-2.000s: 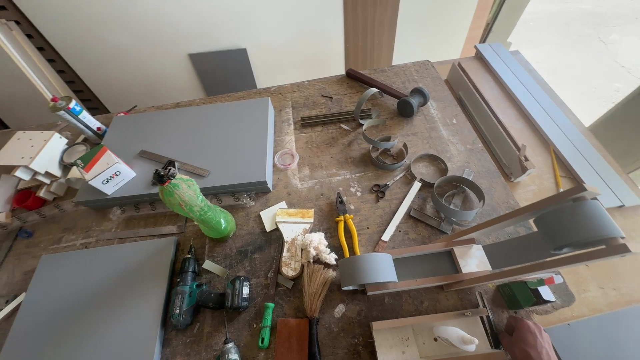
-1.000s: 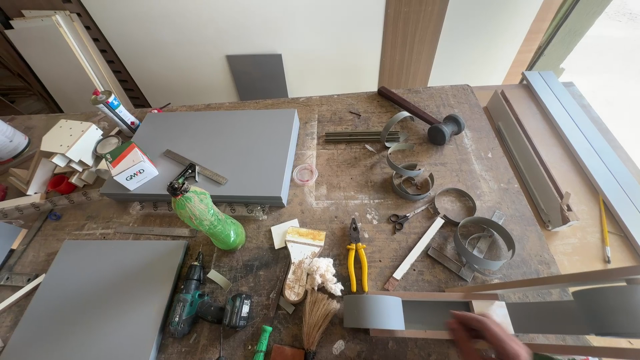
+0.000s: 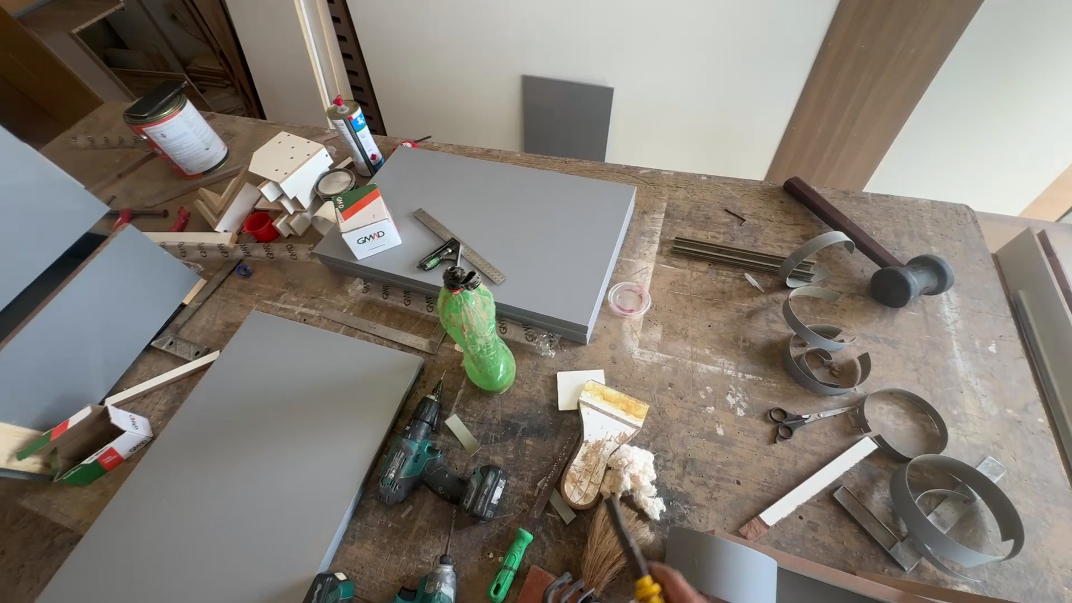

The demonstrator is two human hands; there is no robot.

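Observation:
My right hand (image 3: 677, 583) is at the bottom edge, mostly cut off, closed around the yellow handle of pliers (image 3: 626, 540). The dark, narrow end of the pliers points up and left, over the straw bristles of a brush (image 3: 605, 548) and close to a white crumpled wad (image 3: 635, 477). Just left of the wad lies a wide flat brush (image 3: 599, 435) with a stained wooden handle. A curved grey strip (image 3: 724, 563) is right beside my hand. Further left are a green-handled tool (image 3: 511, 565) and a cordless drill (image 3: 440, 469). My left hand is not in view.
Grey panels (image 3: 519, 226) lie on the worn wooden bench, with a green plastic bottle (image 3: 477, 335) before them. At the right are a mallet (image 3: 911, 280), scissors (image 3: 804, 419) and coiled edge-banding strips (image 3: 955, 511). A metal can (image 3: 176, 138) stands at the back left.
The pliers lay on the bench beside the wad in both earlier frames; now they are in my right hand, which has moved left. The view has swung left.

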